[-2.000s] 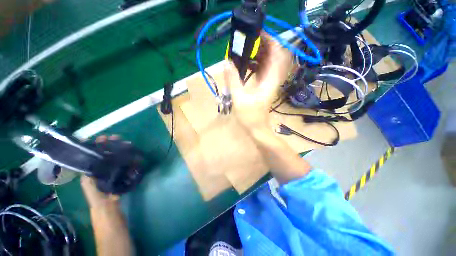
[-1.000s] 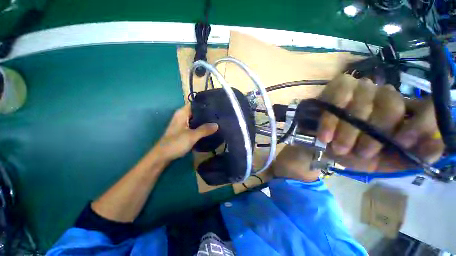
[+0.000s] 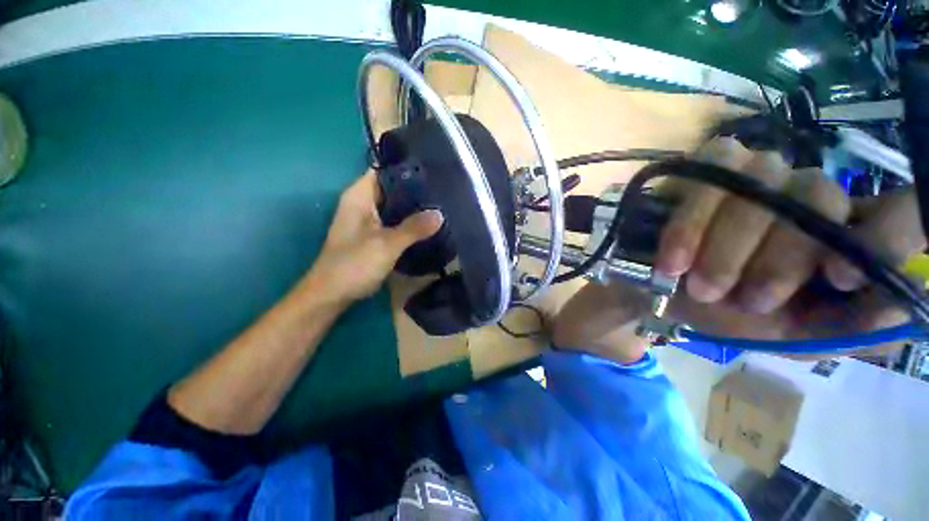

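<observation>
A black headset (image 3: 463,193) with two silver hoops is held over tan cardboard (image 3: 611,102). My left hand (image 3: 372,239) grips it from the left, thumb on the black part between the ear cups. My right hand (image 3: 759,239) is closed around the electric screwdriver (image 3: 637,229), which lies sideways, pointing left. Its silver air cylinder (image 3: 611,270) runs beside the barrel. The screw-feed nose (image 3: 525,193) is behind the silver hoops, at the headset's right side; whether it touches the ear cup is hard to tell.
A green work surface (image 3: 183,204) is bordered by a pale rail (image 3: 204,22). A bundled black cable (image 3: 408,25) hangs over the rail. A blue hose (image 3: 805,341) and black hose (image 3: 754,183) run from the screwdriver. A cardboard box (image 3: 754,417) is at the lower right.
Since one second ago, the headset, my left hand and the cardboard sit slightly higher in view. Since two seconds ago, the headset and screwdriver have come together in front of me.
</observation>
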